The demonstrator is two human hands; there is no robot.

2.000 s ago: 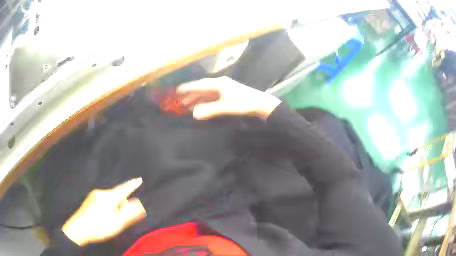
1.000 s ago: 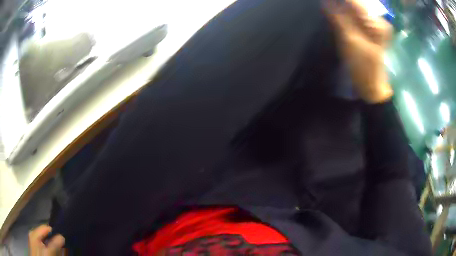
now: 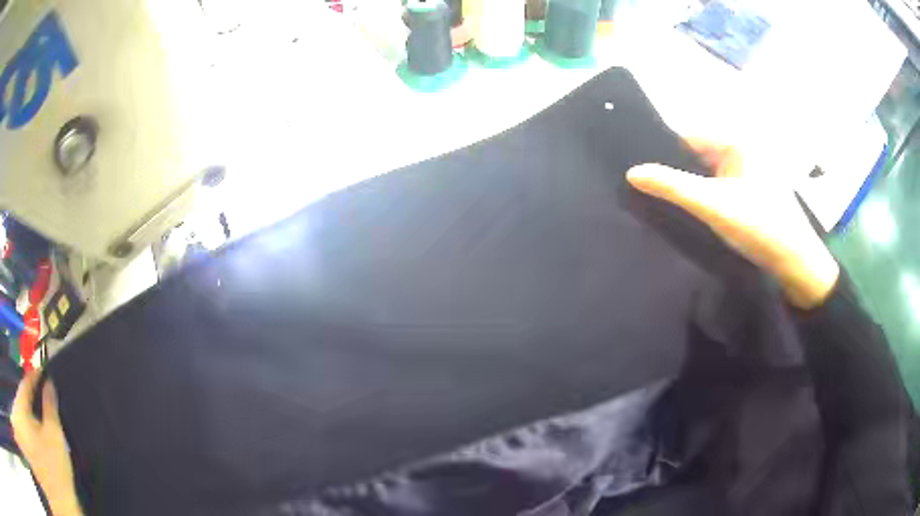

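Note:
A dark navy-black garment (image 3: 434,272) lies spread across the table and my lap, its long edge running from lower left to a rounded corner at upper right. Shiny wrinkled lining (image 3: 595,448) shows below the matt shell. My right hand (image 3: 741,207) grips the garment near that corner, thumb on top, other fingers partly hidden. My left hand (image 3: 42,438) holds the garment's far left end, partly cut off by the picture's edge. The sewing machine head (image 3: 111,121) stands at upper left; the garment edge passes beside its metal presser foot area (image 3: 197,242).
Thread cones, one black (image 3: 430,40), stand on green bases at the table's (image 3: 333,121) far side. A small dark blue fabric scrap (image 3: 728,30) lies at upper right. Red, blue and black items (image 3: 35,307) sit left of the machine. Green floor shows at right.
The garment has been raised from the lap onto the table and spread beside the machine. The view has shifted to show the machine head and cones. Both hands now hold the garment's ends.

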